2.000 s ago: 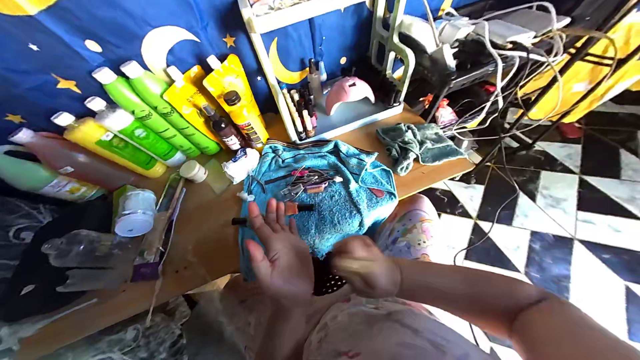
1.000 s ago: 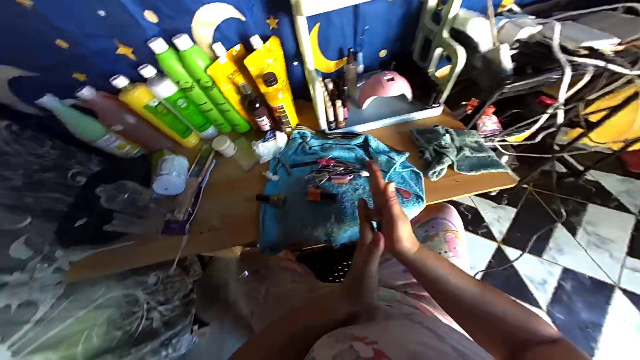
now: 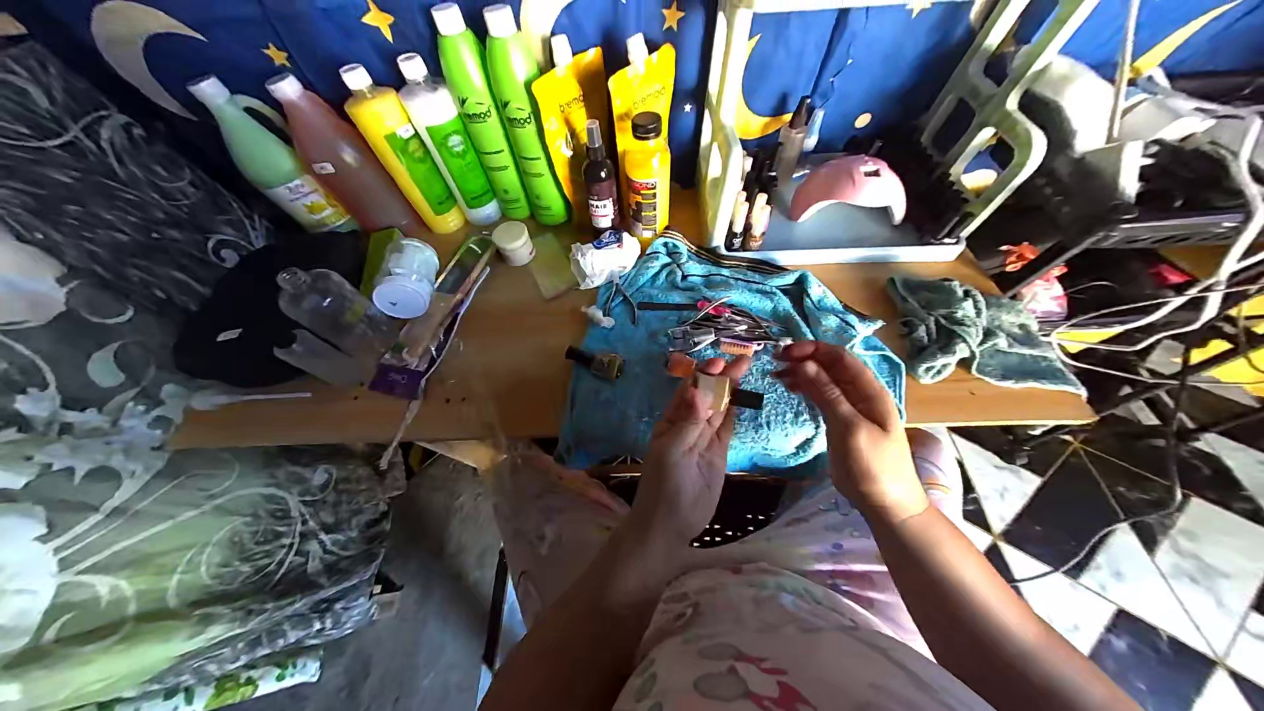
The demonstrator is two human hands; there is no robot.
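Observation:
My left hand (image 3: 691, 439) is closed around a small pale block-like item (image 3: 713, 392), above a blue towel (image 3: 632, 415). My right hand (image 3: 864, 425) is beside it, thumb and fingertips near each other at the edge of a pile of metal manicure tools (image 3: 726, 328); whether they pinch something small I cannot tell. A dark-capped nail polish bottle (image 3: 595, 363) lies on the towel, left of my left hand. Another bottle, with an orange body (image 3: 681, 365) and black cap (image 3: 747, 399), lies partly hidden behind my left fingers.
Several shampoo bottles (image 3: 484, 118) and yellow pouches stand along the back of the wooden table (image 3: 494, 365). A pink nail lamp (image 3: 849, 188) sits on a white shelf rack (image 3: 839, 242). A dark green cloth (image 3: 978, 331) lies at right, a clear plastic bottle (image 3: 336, 311) at left.
My hands, palms close together a second ago, are now apart over the towel. My left hand now holds the small pale item.

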